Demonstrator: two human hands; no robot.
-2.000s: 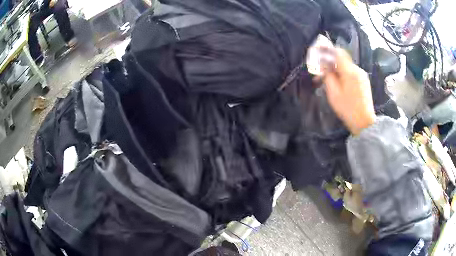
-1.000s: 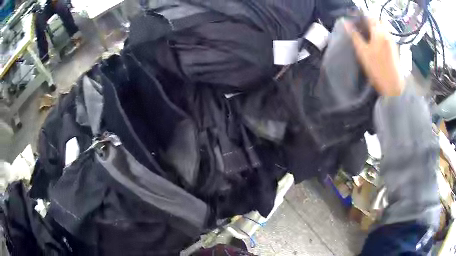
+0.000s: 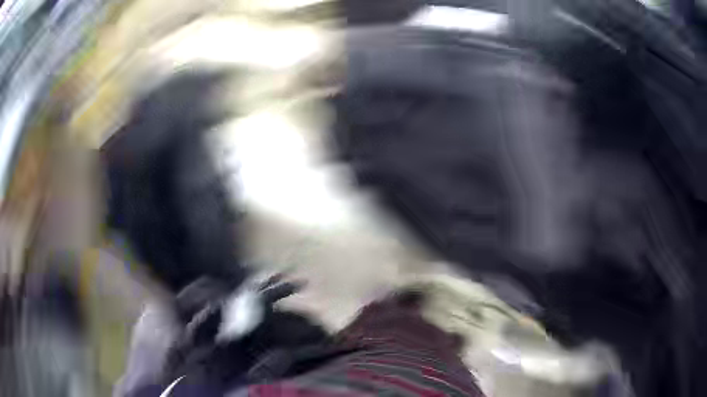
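Observation:
The view is strongly blurred. A large mass of black cloth [image 3: 465, 155] fills the right half. Another dark cloth pile [image 3: 170, 186] stands at the left. A smaller black cloth piece or bundle [image 3: 287, 341] lies low in the picture, left of the apron, with a pale spot beside it that I cannot identify. I cannot make out my left hand or my right hand anywhere, nor tell whether either touches the cloth.
A pale, bright surface [image 3: 310, 225] runs between the dark piles. My red plaid apron [image 3: 387, 349] shows at the bottom middle. A white shape [image 3: 457, 18] is at the top above the right pile. Yellowish and brown blurred shapes line the left side.
The view has swung sharply. My right hand, earlier on grey-black cloth at the right, no longer shows. The tagged black bundles have given way to blurred dark piles.

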